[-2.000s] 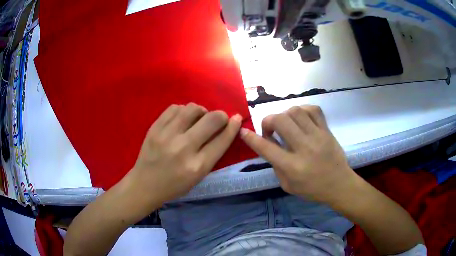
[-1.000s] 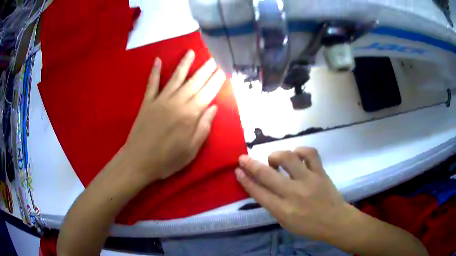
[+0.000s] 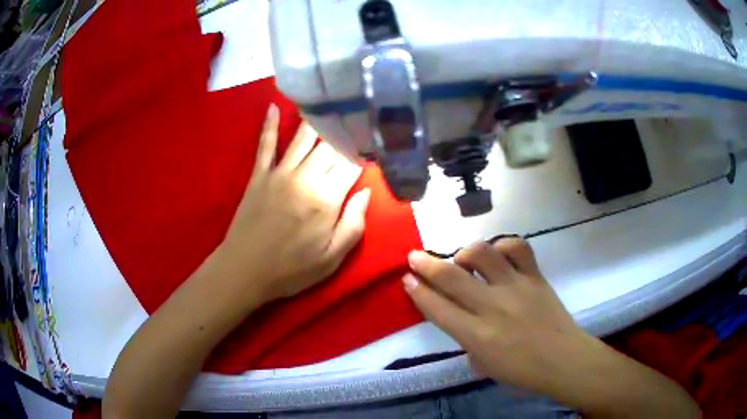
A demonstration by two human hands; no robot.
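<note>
A large flat red garment panel lies on the white table, left of and partly under the head of the white sewing machine. My left hand lies flat on the panel with fingers spread, its fingertips close to the bright light spot under the machine head. My right hand pinches the panel's right edge between thumb and finger, near the table's front. The needle and presser foot are hidden behind the machine head and the silver loop.
A black smartphone lies on the machine bed at the right. The thread tension knob hangs right of the silver loop. Measuring tape runs along the table's front edge. Red cloth lies below the table at the lower right.
My left hand has left the front edge and now lies flat near the machine head. My right hand still holds the right edge. The view has shifted, showing more of the machine head.
</note>
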